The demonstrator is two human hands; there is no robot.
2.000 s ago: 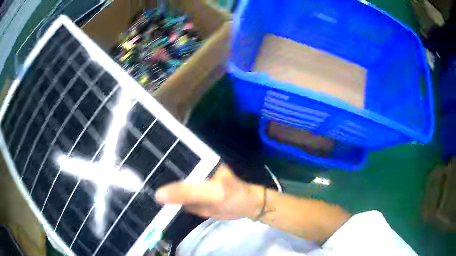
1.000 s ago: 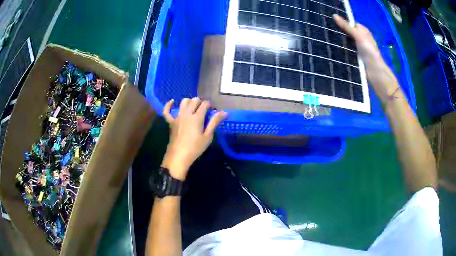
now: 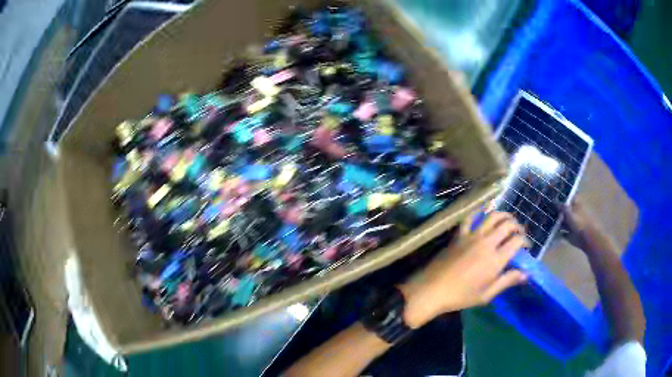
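The solar panel (image 3: 541,173), black with thin grid lines and a white border, lies inside the blue crate (image 3: 545,294) at the right, over a brown cardboard sheet (image 3: 611,213). My right hand (image 3: 582,224) is at the panel's lower right edge; its fingertips are partly hidden, so its grip cannot be told. My left hand (image 3: 483,261), with a black watch on the wrist, rests its fingers over the crate's near rim. The binder clip seen on the panel earlier cannot be made out now.
A large open carton (image 3: 96,258) fills the left and middle, holding a blurred heap of multicoloured binder clips (image 3: 273,191). Another dark panel (image 3: 110,59) lies behind it at the upper left. A crumpled white piece (image 3: 85,316) is at the carton's lower left. The green floor shows below.
The view has swung left, so the clip carton is larger and central, and the crate is at the right. The panel now sits deeper in the crate. My left hand remains at the crate rim.
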